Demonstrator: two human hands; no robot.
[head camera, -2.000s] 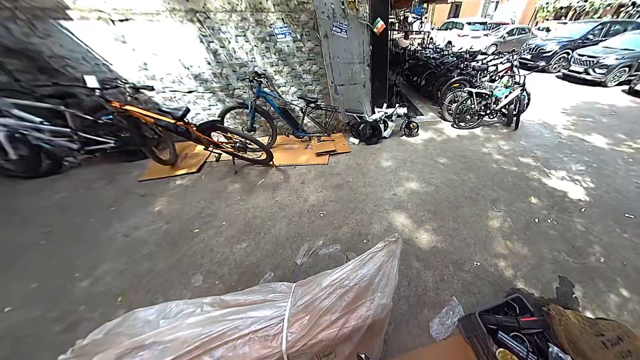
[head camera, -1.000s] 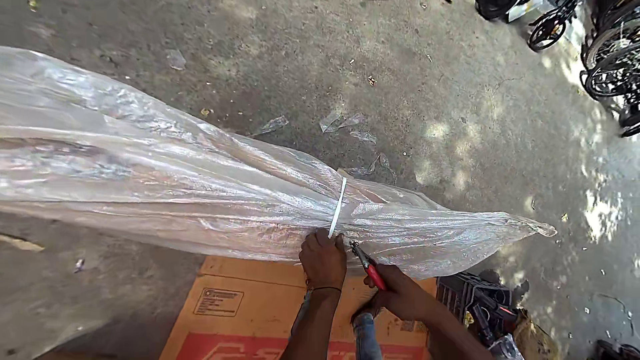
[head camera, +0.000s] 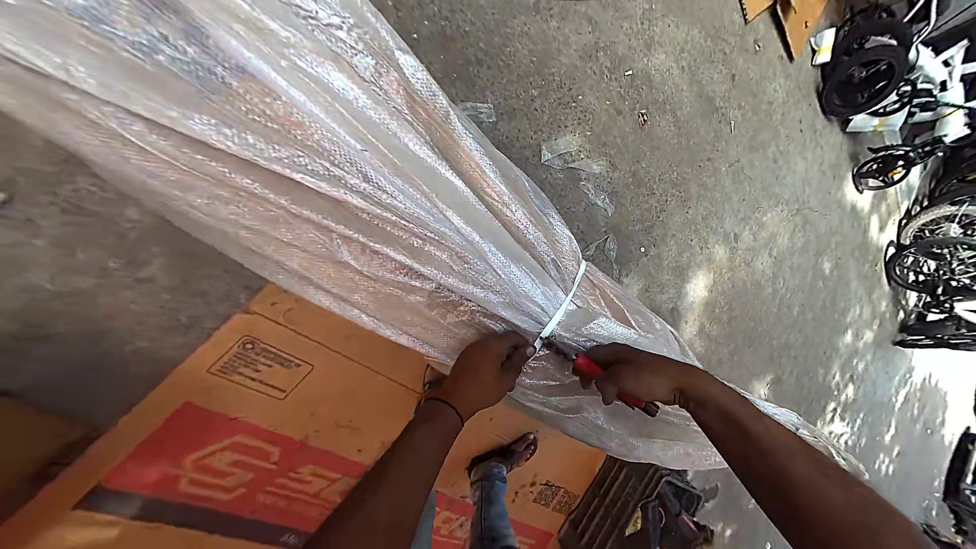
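Note:
A long bundle wrapped in translucent woven plastic sheeting (head camera: 366, 206) runs diagonally across the head view. A white strap (head camera: 565, 301) cinches it around the middle. My left hand (head camera: 492, 370) pinches the strap's lower end between thumb and fingers. My right hand (head camera: 637, 374) is closed on a red-handled cutting tool (head camera: 589, 366), probably pliers, whose dark jaws are at the strap beside my left fingertips. Whether the jaws are closed on the strap cannot be told.
Below the bundle lies a flattened cardboard box (head camera: 343, 366) with my sandalled foot (head camera: 509, 453) on it. A dark crate of tools (head camera: 633, 503) stands at its right end. Plastic scraps (head camera: 568, 152) lie on the concrete. Bicycles (head camera: 942, 244) stand along the right.
Both hands, out of view two seconds ago, were at the strap one second ago and are still there. The tool's jaws have come closer to my left fingertips. The view has turned.

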